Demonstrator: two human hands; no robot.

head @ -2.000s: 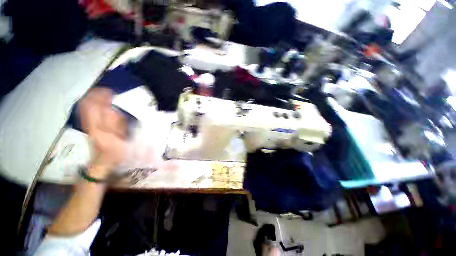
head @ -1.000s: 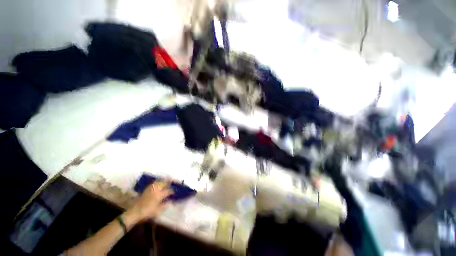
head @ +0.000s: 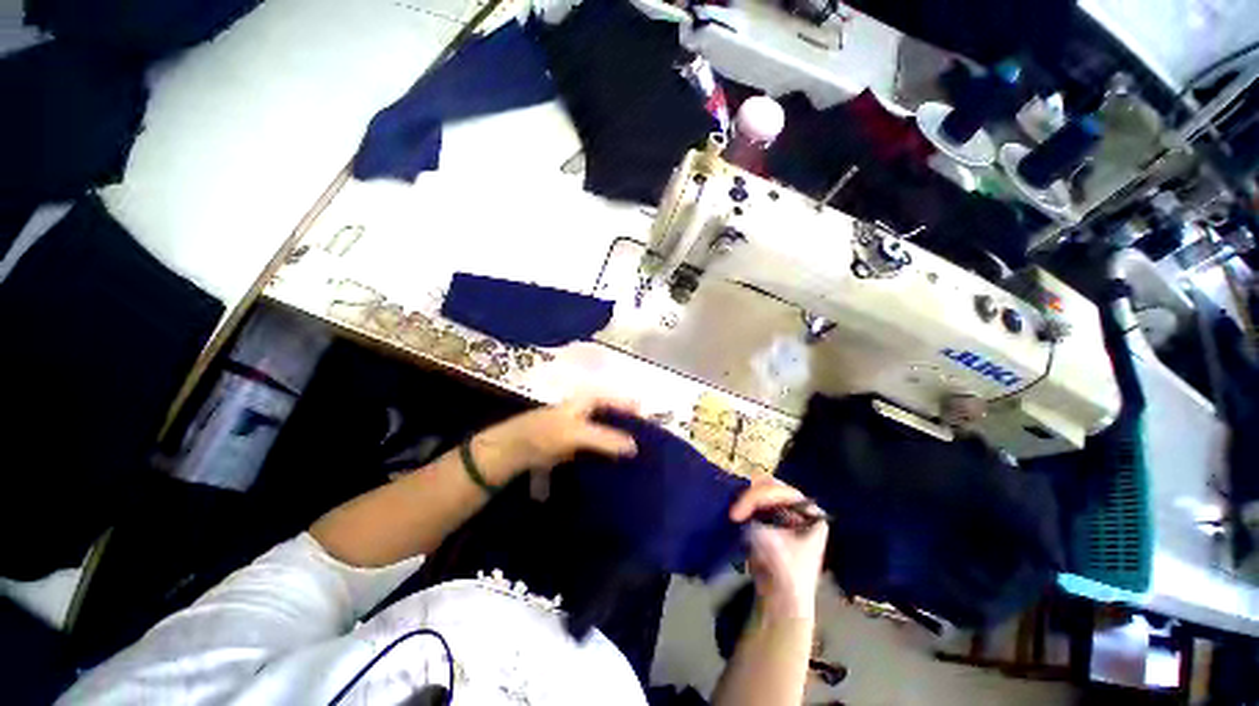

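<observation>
A dark navy cloth piece (head: pixel 656 490) is held up between my two hands, in front of the table edge. My left hand (head: pixel 559 439), with a green bracelet on the wrist, grips its left upper edge. My right hand (head: pixel 783 531) holds its right edge and also has a small dark metal tool, likely snips (head: pixel 790 516), in the fingers. The tool's blades are too small to make out. A curved navy piece (head: pixel 525 309) lies flat on the table left of the needle area (head: pixel 677 286).
The cream JUKI sewing machine (head: pixel 898 310) stands beyond my hands. A dark garment bundle (head: pixel 918 503) hangs at the table edge to the right. Navy strips (head: pixel 463 104) and black cloth (head: pixel 621 97) lie further back. A teal basket (head: pixel 1116 510) is at the far right.
My left hand has left the table by the small navy piece and now holds cloth near my lap. My right hand has come into clear view with cloth and tool. The view has shifted downward.
</observation>
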